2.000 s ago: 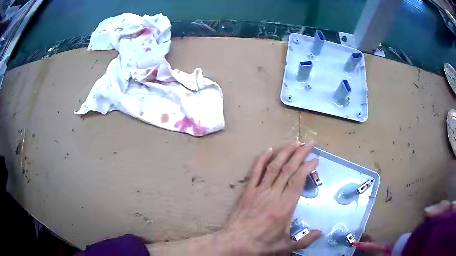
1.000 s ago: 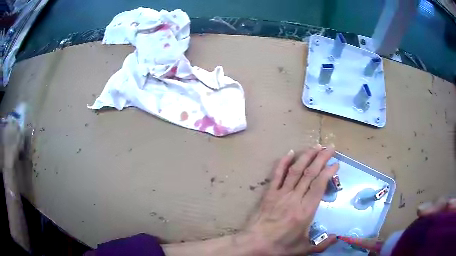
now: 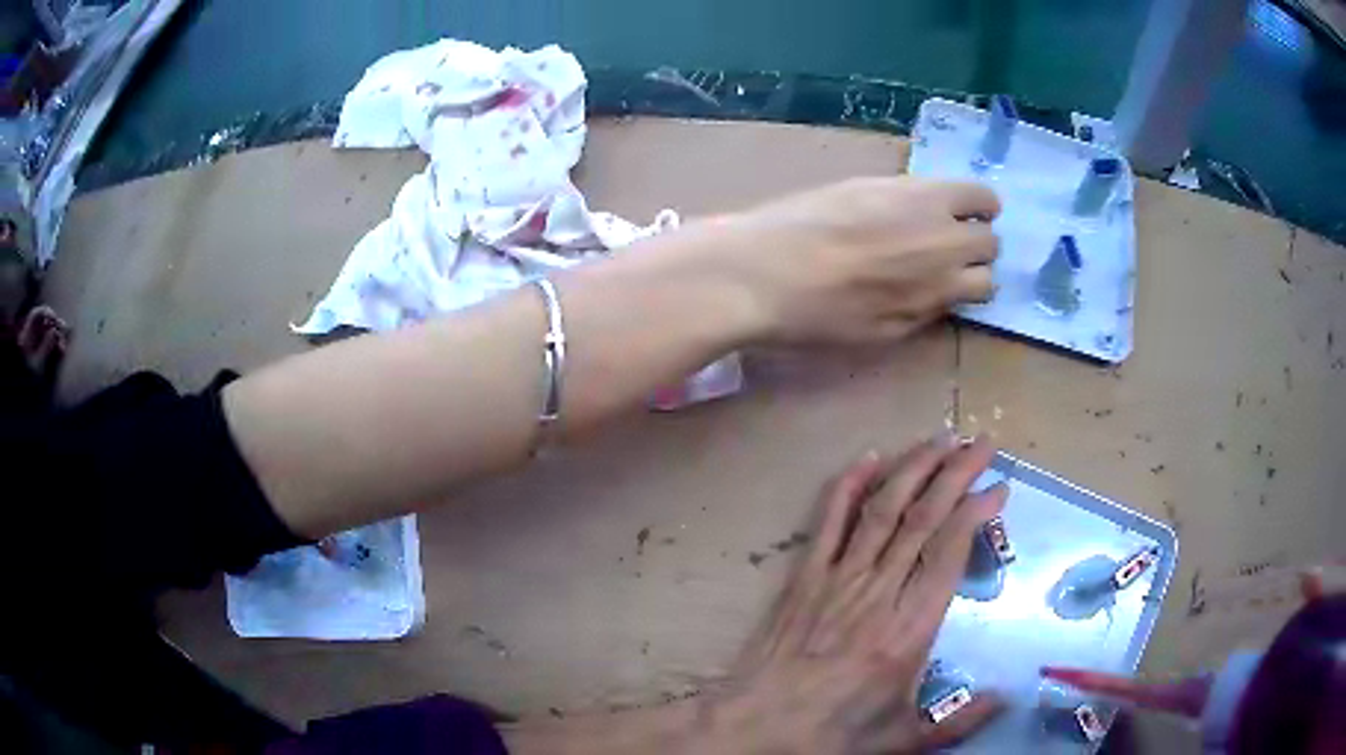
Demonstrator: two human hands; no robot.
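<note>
A pale square plate (image 3: 1055, 620) with four upright posts lies at the lower right, with clear wet patches around post feet. My left hand (image 3: 871, 597) lies over its left edge, fingers extended, thumb beside the lower left post, steadying it. A magenta squeeze bottle (image 3: 1302, 682) enters from the right edge, its red nozzle pointing left above the plate, between the two near posts and clear of their tops. My right hand (image 3: 1321, 583) holds the bottle and is mostly cut off by the edge, with only a small part showing.
Another person's bare forearm (image 3: 650, 317) with a bracelet reaches from the left to a second square plate (image 3: 1100, 303). Another plate (image 3: 325, 612) lies lower left. A stained white rag (image 3: 502, 162) is partly under the arm. The green belt (image 3: 768, 44) runs behind.
Another person's arm has come in from the left to the far plate, and a plate now shows at lower left. The bottle's nozzle has lifted off the plate. My left hand stays in place.
</note>
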